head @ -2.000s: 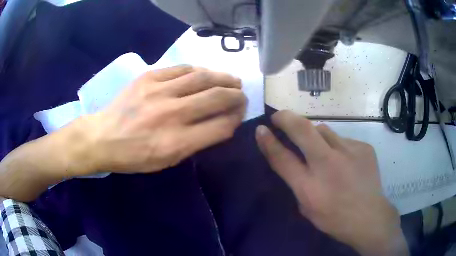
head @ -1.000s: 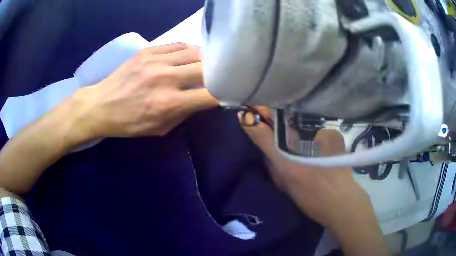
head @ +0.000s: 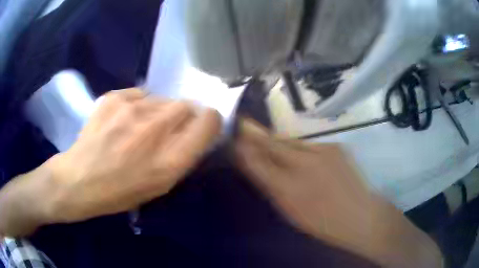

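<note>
The frame is blurred. A dark navy fabric panel (head: 210,209) drapes below and left of both hands. A pale bluish-white cloth (head: 170,68) runs up under the sewing machine head (head: 252,36); a second white flap sticks out left of my left hand. My left hand (head: 142,146) is closed on the fabric, fingertips at the white and navy edge. My right hand (head: 299,178) grips the dark fabric edge just right of those fingertips. The hands almost touch, a little below the machine head. The needle and presser foot cannot be made out.
Black-handled scissors (head: 409,99) lie right of the machine head, with a thin pointed metal tool (head: 454,120) beside them. The cream bed and white tabletop (head: 399,162) extend right of my right hand. A black-and-white checked sleeve (head: 23,255) shows at bottom left.
The view has shifted, so the machine head sits higher and the scissors show more. My hands have come closer together on the fabric. The white piece at the bottom of the panel is out of view.
</note>
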